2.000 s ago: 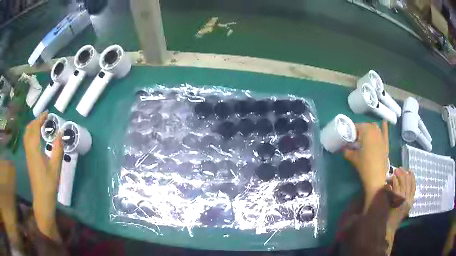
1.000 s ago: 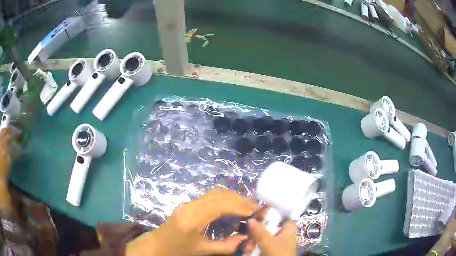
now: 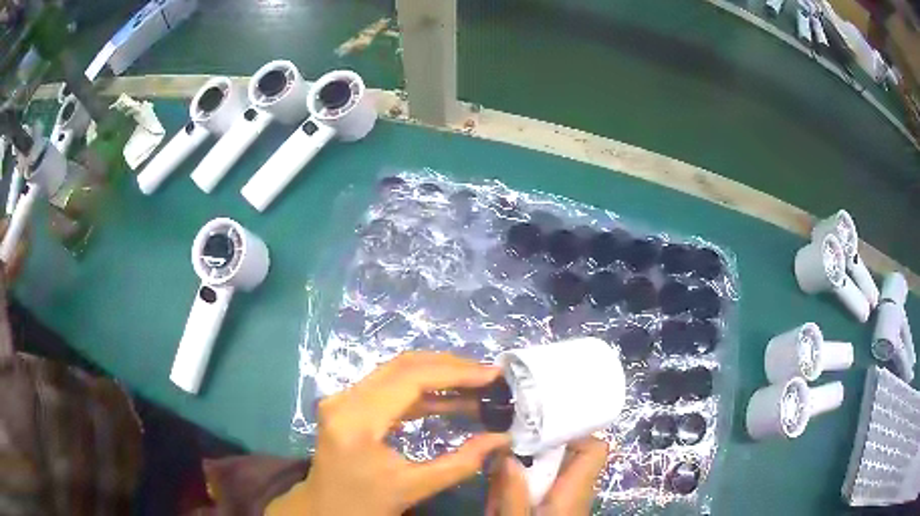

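My left hand [image 3: 388,438] is low in the middle and holds a dark round insert [image 3: 496,405] between thumb and fingers, at the open grille end of a white fan [image 3: 573,391]. Whether the insert touches the grille cannot be told. My right hand [image 3: 565,479] grips the fan's handle from below, with the head tipped sideways and the grille facing left; most of this hand is behind the fan or cut off by the bottom edge. The plastic-covered parts sheet [image 3: 484,299] with rows of dark discs lies under both hands.
One fan [image 3: 230,257] with a dark centre lies left of the sheet, and three more [image 3: 338,106] lie behind it. Several white fans [image 3: 797,353] lie at right, beside a gridded white tray [image 3: 886,438]. A pale rail [image 3: 605,161] and post [image 3: 429,60] edge the bench. A person's sleeve is at lower left.
My left hand has brought the dark insert up to the fan's grille end. The fan head has turned so its grille faces left. The camera view has shifted, moving the bench items across the picture.
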